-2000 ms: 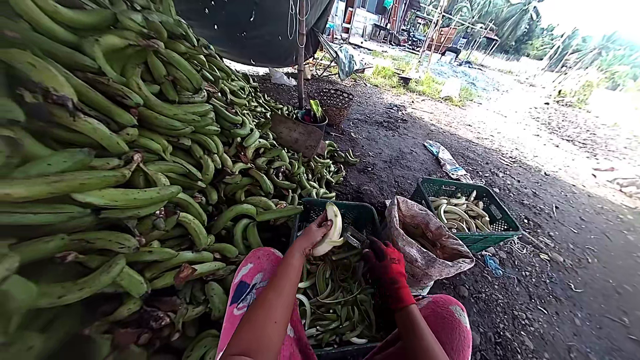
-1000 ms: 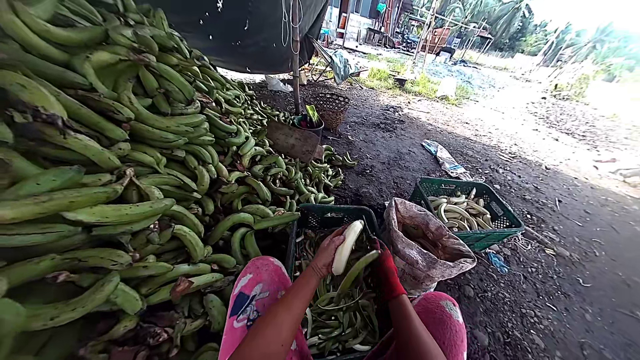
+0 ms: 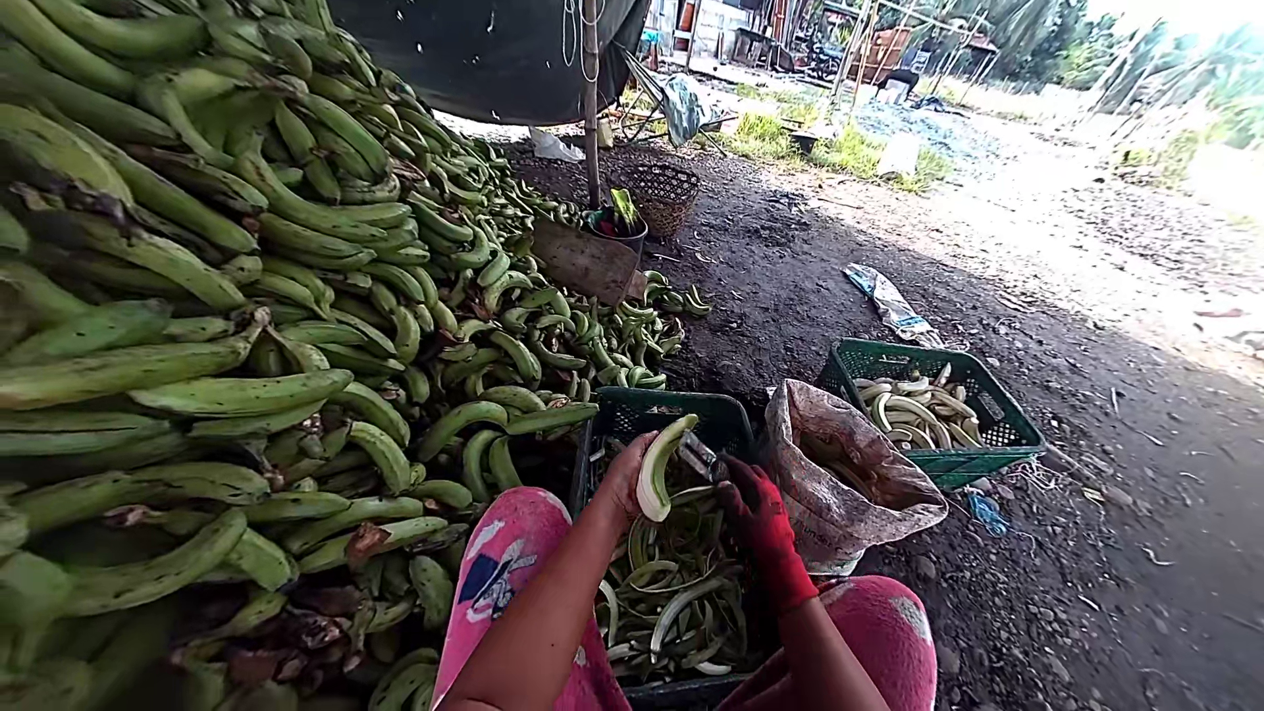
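My bare left hand (image 3: 624,480) grips a partly peeled green plantain (image 3: 660,468), its lower end pale and its upper side still green. Close to the right of the fruit, my right hand (image 3: 752,523), in a red glove, holds a small metal peeling tool (image 3: 701,455). Both hands are above a dark green plastic crate (image 3: 716,407) between my knees, and long curled peels (image 3: 681,602) fill its lower part. A big heap of unpeeled green plantains (image 3: 326,326) rises on the left.
An open woven sack (image 3: 825,513) stands right of the crate. Beyond it sits a green crate (image 3: 1017,444) of peeled plantains (image 3: 918,410). Farther back are a wooden board (image 3: 585,262), a bucket (image 3: 632,240), a wicker basket (image 3: 664,197) and a pole (image 3: 591,109). A flattened sack (image 3: 894,304) lies on the ground.
One second ago my hands held a pale peeled plantain and a green strip close together. Now a partly green plantain is in my left hand, and the tool in my right hand shows again.
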